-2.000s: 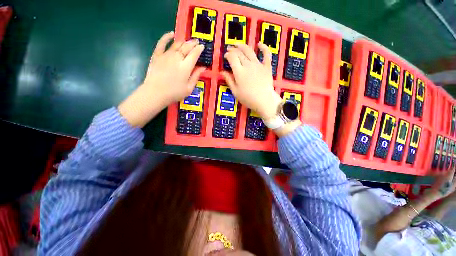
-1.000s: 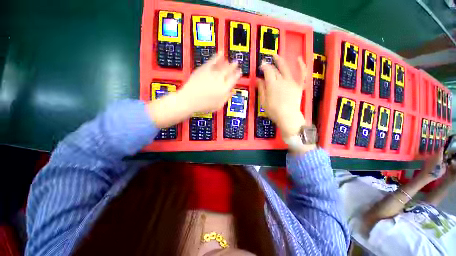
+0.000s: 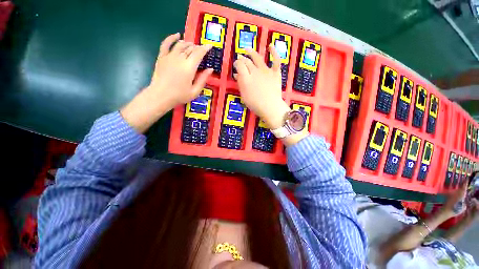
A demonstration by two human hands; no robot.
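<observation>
The red tray (image 3: 181,149) in front of me holds two rows of black phones with yellow surrounds. All four far-row phones, such as the rightmost one (image 3: 306,67), have lit screens. Near-row phones, such as the second one (image 3: 232,122), show blue screens. My left hand (image 3: 178,71) has its fingertips on the keypad of the far-row leftmost phone (image 3: 213,32). My right hand (image 3: 261,84) rests over the keypad of the second far-row phone (image 3: 246,39), fingers spread, and partly hides the third. My wrist covers part of the near-row right phones. Neither hand grips a phone.
Two pockets at the tray's right end are empty. A loose phone (image 3: 355,88) lies between this tray and a second red tray of phones (image 3: 357,171). More trayed phones stand farther right. A co-worker's forearm (image 3: 438,218) is at lower right. The bench (image 3: 94,68) is green.
Since one second ago, both hands have moved left along the tray to the first two far-row phones. The third and fourth far-row screens, dark before, are now lit.
</observation>
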